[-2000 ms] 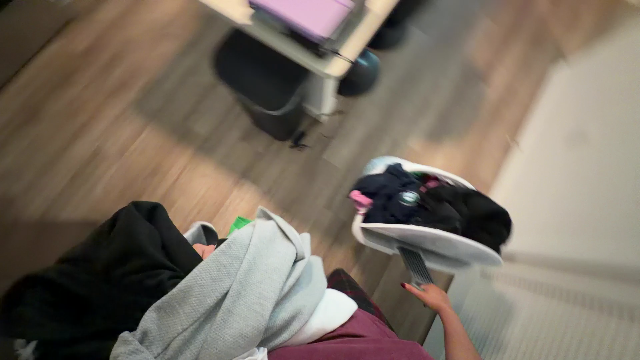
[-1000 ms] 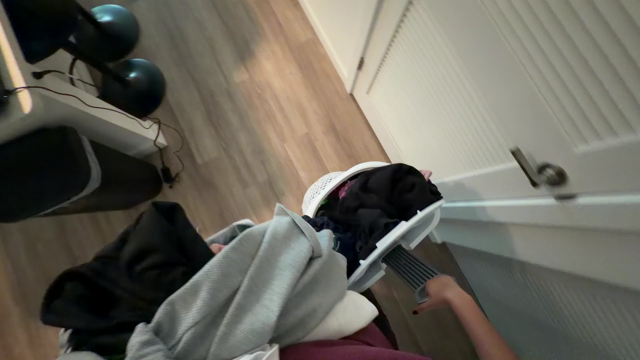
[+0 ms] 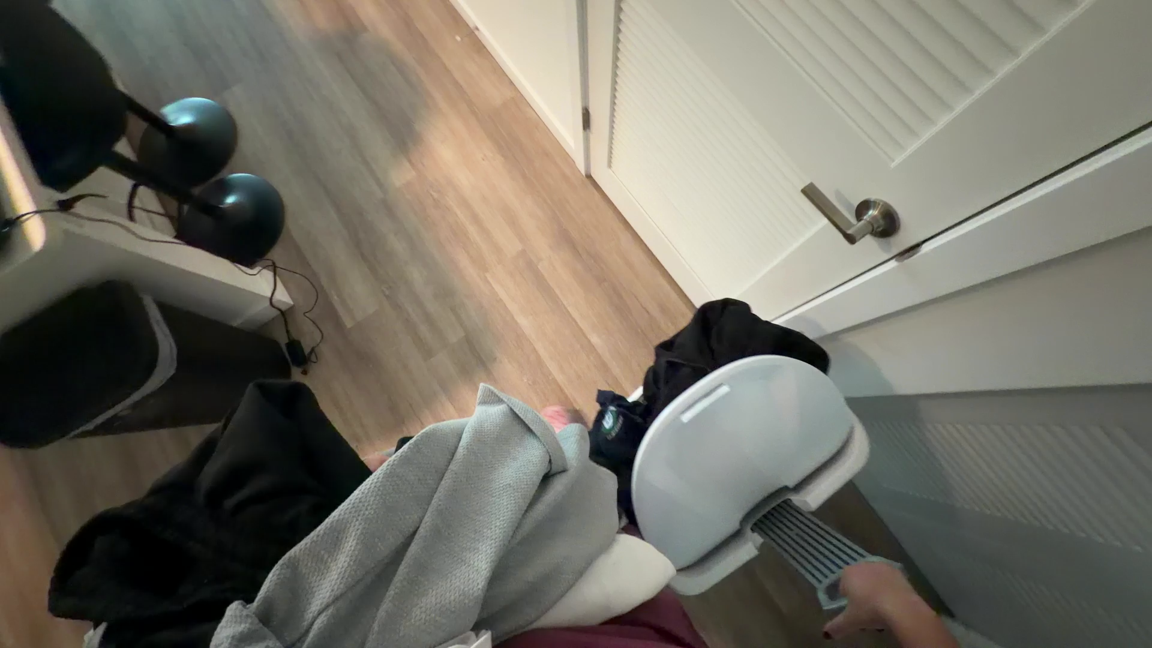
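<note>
At lower right, my right hand (image 3: 871,594) grips the grey ribbed handle (image 3: 810,549) of a white laundry basket (image 3: 738,450). The basket's lid or end panel faces me, and dark clothes (image 3: 720,342) bulge out past its far edge. A light grey textured garment (image 3: 450,522) and a black garment (image 3: 216,513) lie bundled against my body at lower left, with a white cloth (image 3: 603,585) below the grey one. Of my left hand only a little skin (image 3: 376,460) shows between the black and grey garments; the bundle hides the rest.
A white louvred door (image 3: 720,153) with a metal lever handle (image 3: 850,216) stands beyond the basket. On the left are a black trash bin (image 3: 180,369), a white desk base (image 3: 162,270), stool bases with round dark feet (image 3: 236,216), and a cable (image 3: 310,315) on the wood floor (image 3: 468,234).
The view has swung toward the louvred door. The basket in my right hand has tilted, so its pale panel now faces me and hides much of the clothing inside. The garment bundle stays against my body.
</note>
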